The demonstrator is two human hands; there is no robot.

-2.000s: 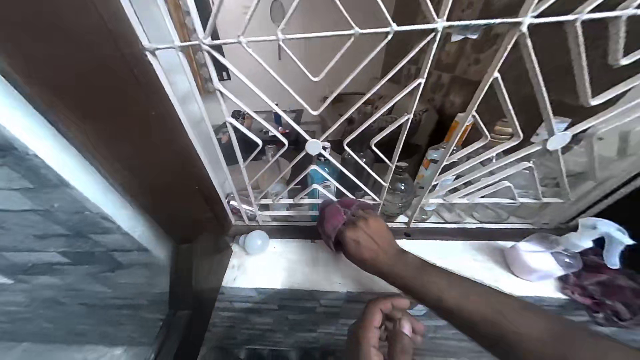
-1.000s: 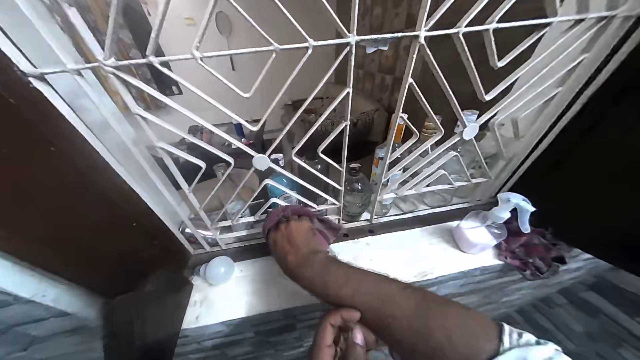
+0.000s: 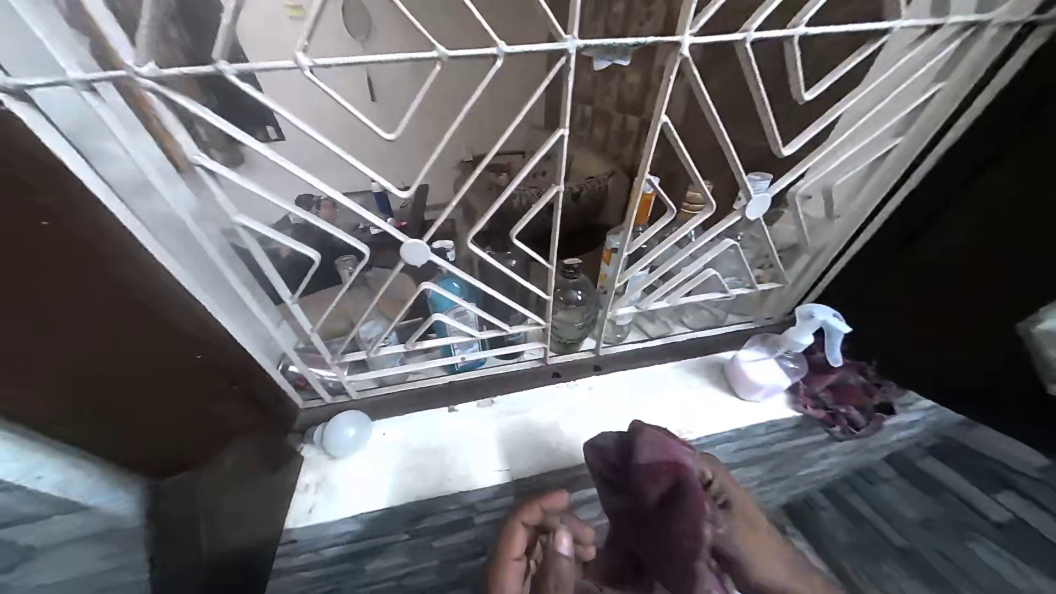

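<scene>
My right hand (image 3: 742,528) grips a maroon cloth (image 3: 648,495), which hangs bunched in front of the window sill's edge. Just left of the cloth is my left hand (image 3: 540,544), its fingers curled; whether it pinches any of the cloth cannot be seen. Beyond both hands runs the white sill (image 3: 495,437), with a white light bulb (image 3: 346,434) lying at its left end. A spray bottle with pinkish liquid (image 3: 763,371) stands at the right end, beside a second maroon cloth (image 3: 846,392).
A white metal window grille (image 3: 569,148) rises behind the sill. Behind its bars stand a blue bottle (image 3: 455,313), a clear glass bottle (image 3: 573,307) and several others. A dark brown frame (image 3: 124,313) is at the left, and grey stone-patterned wall tiles (image 3: 396,544) lie below the sill.
My right hand has drawn the maroon cloth away from the bottom of the grille, back toward me and beside my left hand. The view has shifted somewhat.
</scene>
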